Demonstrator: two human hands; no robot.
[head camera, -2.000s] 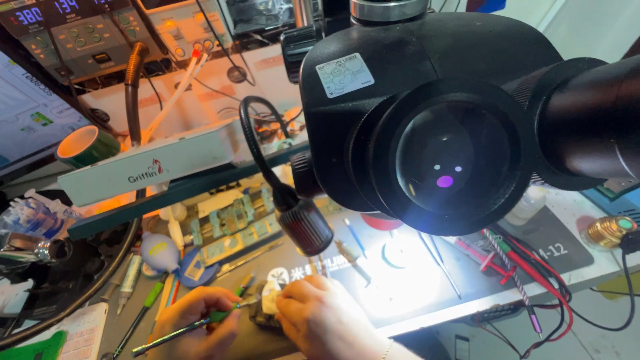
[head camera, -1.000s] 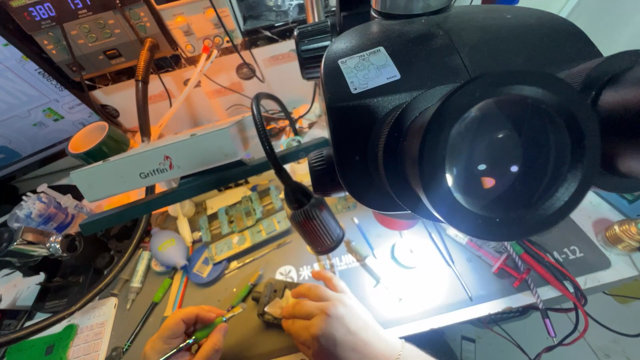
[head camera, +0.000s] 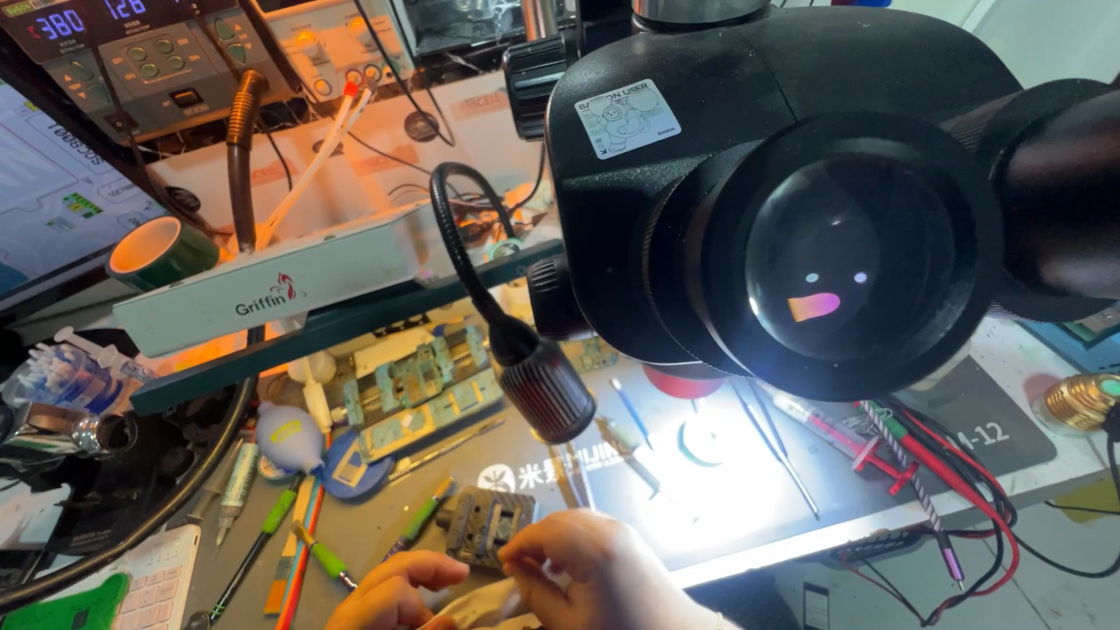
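At the bottom edge, my left hand (head camera: 398, 595) and my right hand (head camera: 595, 564) are close together with a crumpled pale cloth or tissue (head camera: 481, 605) between their fingers. The lower part of both hands is cut off by the frame. Just beyond the fingertips a small dark metal holding fixture (head camera: 488, 525) lies on the grey work mat (head camera: 367, 534). A green-handled tool (head camera: 324, 553) lies left of it, close to my left hand. A second green-handled tool (head camera: 424, 514) lies against the fixture's left side.
A black stereo microscope (head camera: 787, 219) overhangs the right side; a gooseneck lamp (head camera: 542, 394) hangs near the middle. Left are a blue air blower (head camera: 289, 437), syringes and a swab cup (head camera: 66, 385). Circuit-board jigs (head camera: 420, 385) sit behind. Tweezers (head camera: 779, 451) and red-black test leads (head camera: 954, 472) lie right.
The green-handled tool has left my left hand and lies on the mat. The cloth and my right hand have moved off the fixture, toward the bottom edge, where my left hand meets them.
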